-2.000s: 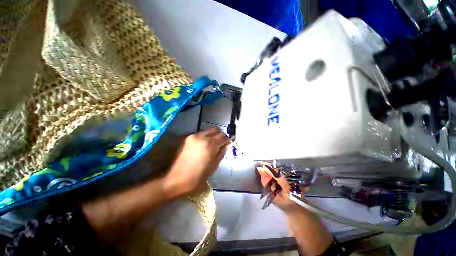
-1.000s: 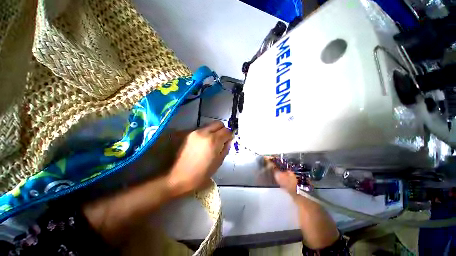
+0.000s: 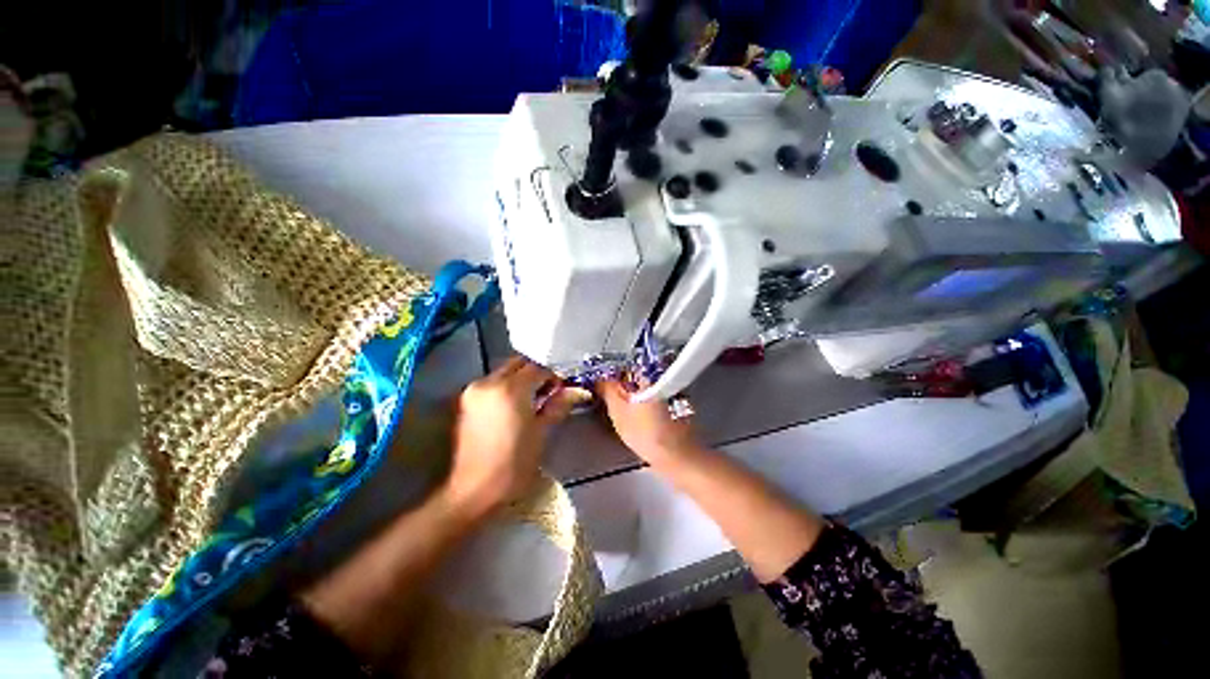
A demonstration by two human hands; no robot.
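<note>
The beige woven tote bag [image 3: 252,279] lies on the left of the table, with its blue flowered lining [image 3: 348,431] along the edge nearest me. My left hand [image 3: 498,431] is at the needle area of the white sewing machine [image 3: 571,252], fingers bent. My right hand [image 3: 644,418] is beside it, fingertips under the machine head. The two hands almost meet. What the fingertips hold is too small and partly hidden to tell. A woven handle strap [image 3: 571,570] loops below my left wrist over the table's front edge.
Red-handled tools [image 3: 936,378] and a small blue-black item [image 3: 1032,371] lie at the right end of the table [image 3: 796,451]. Another beige bag [image 3: 1128,425] hangs at the right. Blue material [image 3: 398,66] is behind the table.
The view has turned, showing the machine's top and arm. My right hand has moved left, close to my left hand at the needle. Snips seen earlier at my right hand no longer show clearly.
</note>
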